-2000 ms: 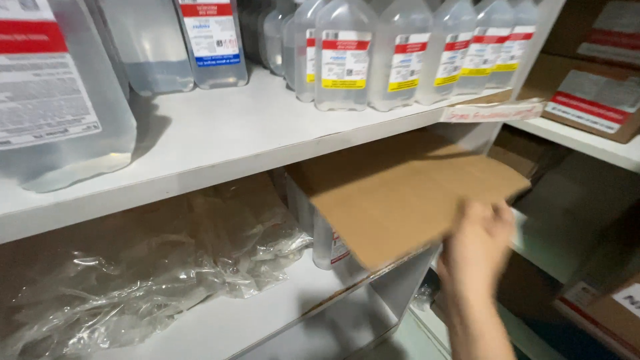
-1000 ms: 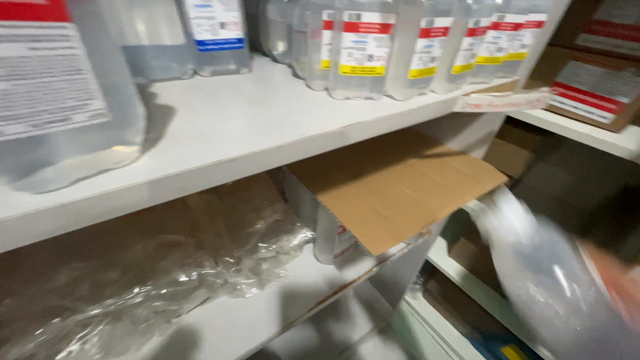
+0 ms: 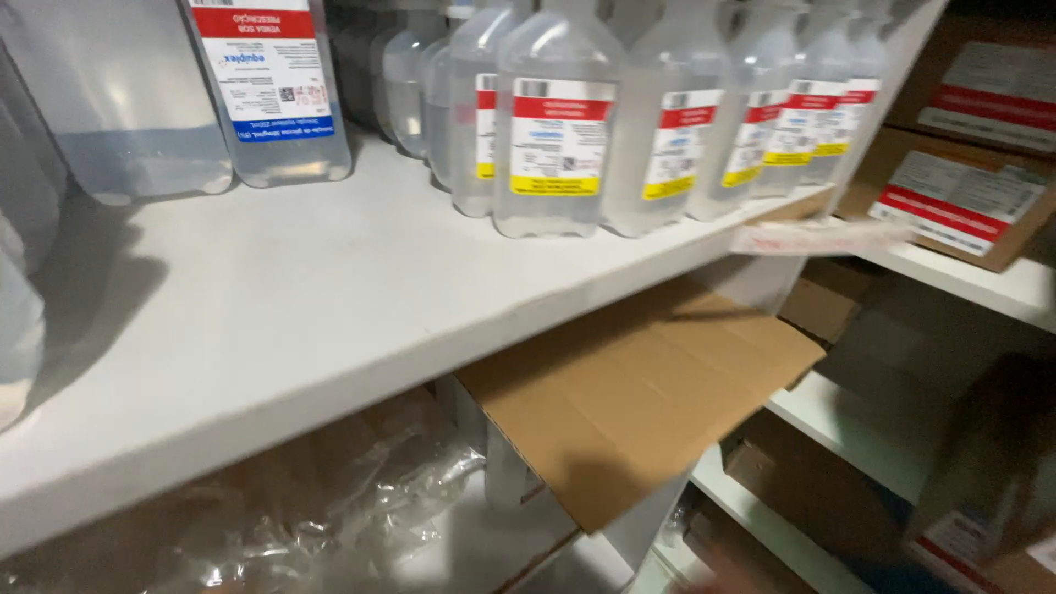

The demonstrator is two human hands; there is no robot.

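Note:
Neither of my hands shows clearly. A blurred reddish patch at the bottom edge, right of centre, may be part of a hand, but what it holds cannot be seen. Above it, a brown cardboard flap [image 3: 652, 396] juts out from under the white shelf [image 3: 272, 305]. Clear bottles, partly hidden, stand beneath the flap. On the shelf, a row of clear plastic bottles [image 3: 549, 206] carries red, white and yellow labels. Farther left stands a bottle with a blue-banded label [image 3: 268, 161], beside larger clear bottles [image 3: 148, 165].
Crumpled clear plastic wrap [image 3: 330, 528] lies on the lower shelf at the left. Labelled cardboard boxes [image 3: 1002, 256] sit on side shelving at the right. A paper strip with writing [image 3: 817, 238] sticks out at the shelf's corner.
Two seconds ago a hand was at the cardboard flap; it is away from it now. The blurred clear container seen at the right one second ago is out of view.

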